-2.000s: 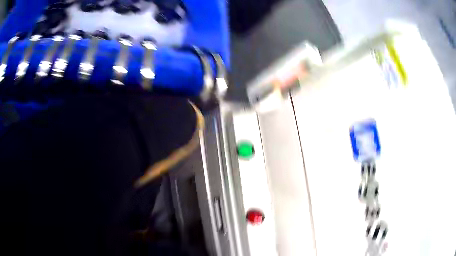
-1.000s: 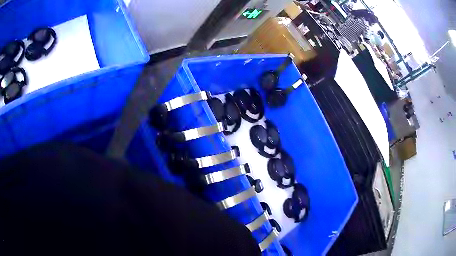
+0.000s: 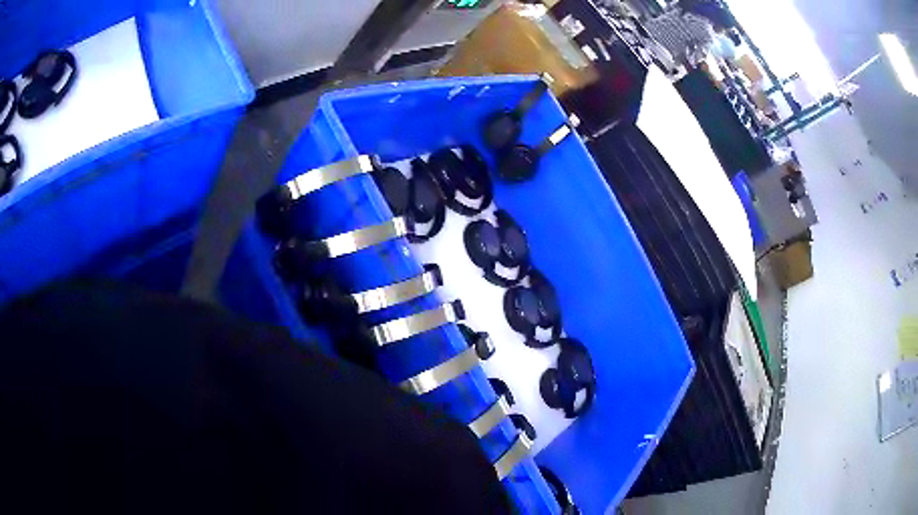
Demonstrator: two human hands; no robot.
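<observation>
A deep blue bin (image 3: 629,292) stands in front of me, tilted in the view. Several black headphones (image 3: 498,246) lie on a white liner sheet (image 3: 458,270) in it. Several more hang over its near left wall by their silver bands (image 3: 362,238), with ear cups on both sides of the wall. Two bands, one of them silver, hang at the far wall corner with black cups inside. Neither of my hands is in view. A large black shape, seemingly my clothing, fills the lower left and hides part of the bin.
A second blue bin (image 3: 111,156) at the upper left holds headphones on a white sheet. A stack of black trays or sheets (image 3: 669,236) stands right of the near bin. A brown carton (image 3: 518,50) is behind it. Pale floor runs along the right.
Two seconds ago the white chamber with green and red buttons was in view; it is now gone. Since one second ago the bins have shifted slightly left and up in the view.
</observation>
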